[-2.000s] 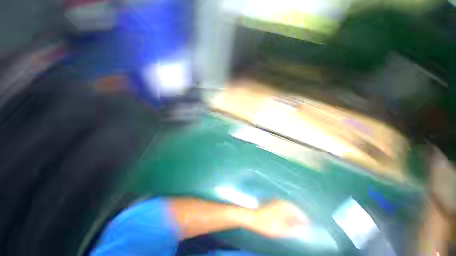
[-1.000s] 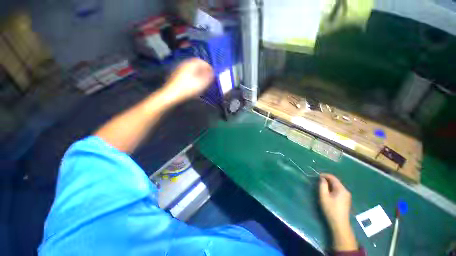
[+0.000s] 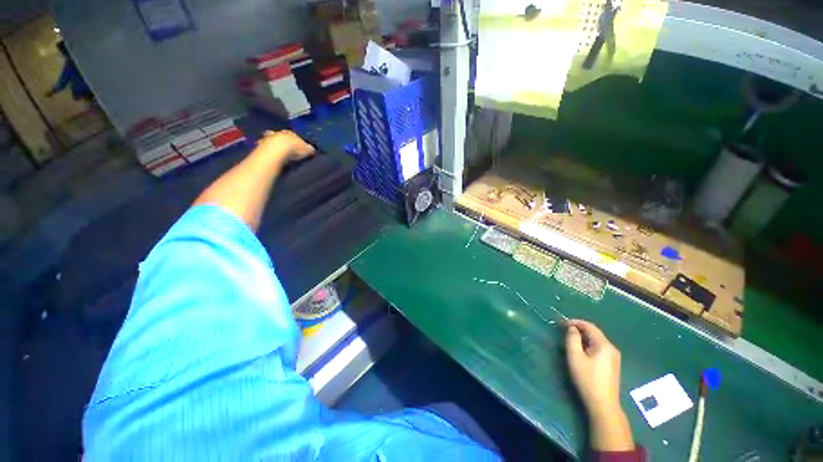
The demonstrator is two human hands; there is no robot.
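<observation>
My left hand [image 3: 287, 144] is far out at the upper left, over a dark surface. It is small in view, and a dark edge shows at its fingertips; I cannot tell if it grips anything. My right hand [image 3: 594, 359] rests low over the green mat, thumb and fingers pinched on a thin pointed tool [image 3: 560, 315], mostly hidden. A loose pale wire [image 3: 511, 288] lies just left of its tip. A white card [image 3: 661, 400] with a dark window lies right of my right hand. A slim pale stick [image 3: 698, 420] with a reddish end lies beyond it.
Three small screw trays [image 3: 534, 259] line the mat's back edge. Behind is a wooden board [image 3: 623, 239] with scattered parts. A small dark fan [image 3: 421, 199] and blue bin [image 3: 379, 135] stand at the mat's far left corner. Stacked boxes [image 3: 185, 135] lie beyond my left hand.
My left hand has moved from over the mat to the far upper left, passing in front of the blue bin. My right hand has barely moved over the last second. The view has steadied.
</observation>
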